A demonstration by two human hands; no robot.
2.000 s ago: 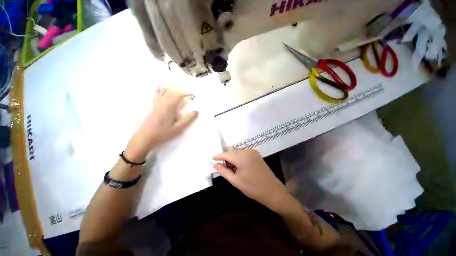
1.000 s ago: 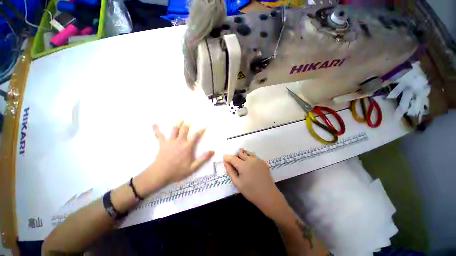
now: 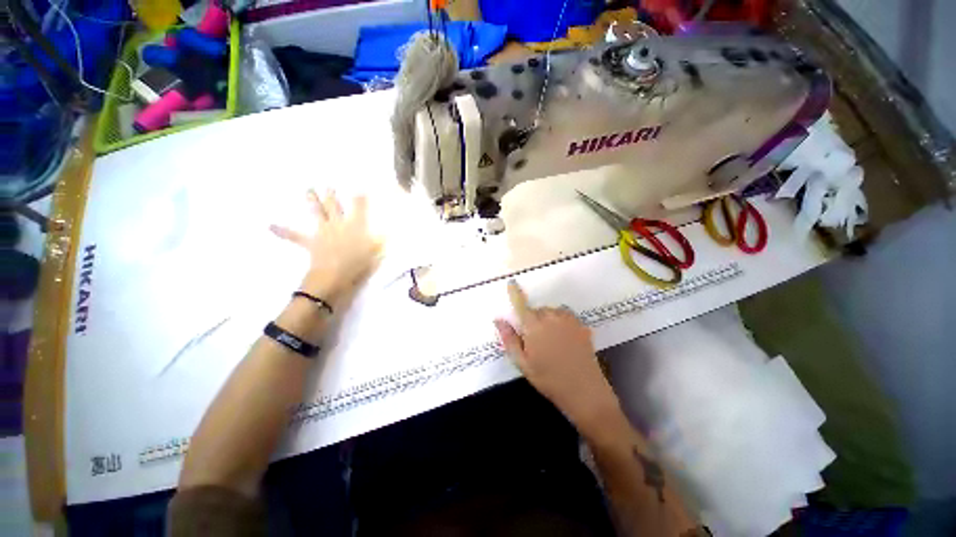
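Note:
My left hand lies with fingers spread on white fabric left of the needle area; the fabric's edges blend into the white table. My right hand rests on the table's front part below the machine bed, index finger extended, nothing seen in it. The cream sewing machine marked HIKARI stands beyond my hands. Its presser foot and needle area is bright and unclear. A dark curved gap shows at the left end of the bed's outline.
Red and yellow scissors lie right of the needle, a second pair farther right. White strips hang at far right. A white cut stack is low right. A green basket holds spools at upper left. A printed ruler runs along the front.
My left hand has moved away from the front edge, up and left, with its fingers spread. My right hand has moved slightly right with its index finger extended. The view has shifted.

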